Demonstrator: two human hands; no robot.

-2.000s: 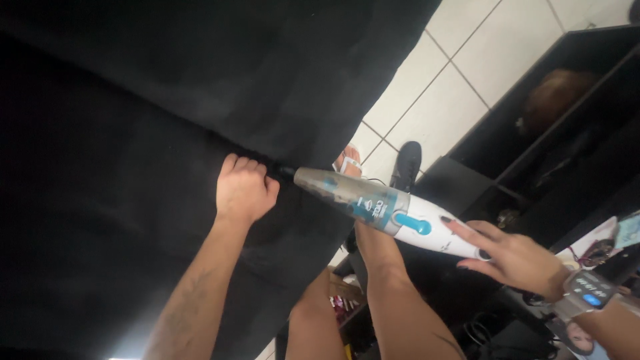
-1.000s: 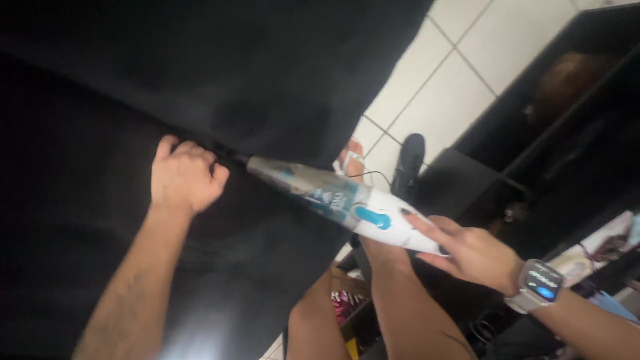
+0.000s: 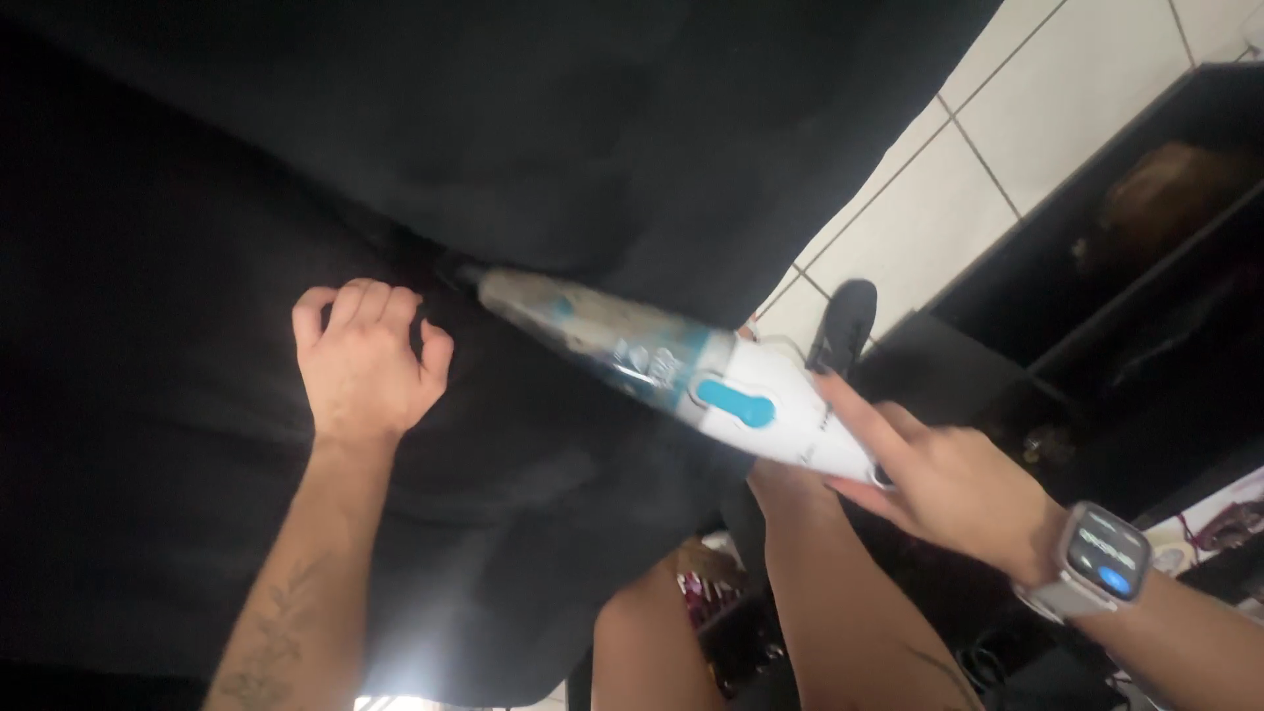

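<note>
My right hand [image 3: 928, 474], with a smartwatch on its wrist, grips the rear of a white and blue handheld vacuum cleaner [image 3: 691, 380]. The cleaner's clear dust container points left, and its dark nozzle touches or hovers just over a seam or fold in black fabric [image 3: 573, 148]. Left of the nozzle, my left hand [image 3: 370, 360] rests on the same fabric with its fingers curled; they seem to press or pinch the cloth, but the fingertips are hidden. A small gap separates this hand from the nozzle.
Black shelving [image 3: 1116, 257] stands on the right, with a brown object inside. White floor tiles [image 3: 948, 188] show between it and the fabric. A black shoe [image 3: 846, 321] is on the floor, near my bare legs [image 3: 839, 592]. Small items lie at the lower right.
My left hand has moved left along the fabric from where it was two seconds ago. The vacuum cleaner, held in my right hand, has also moved left.
</note>
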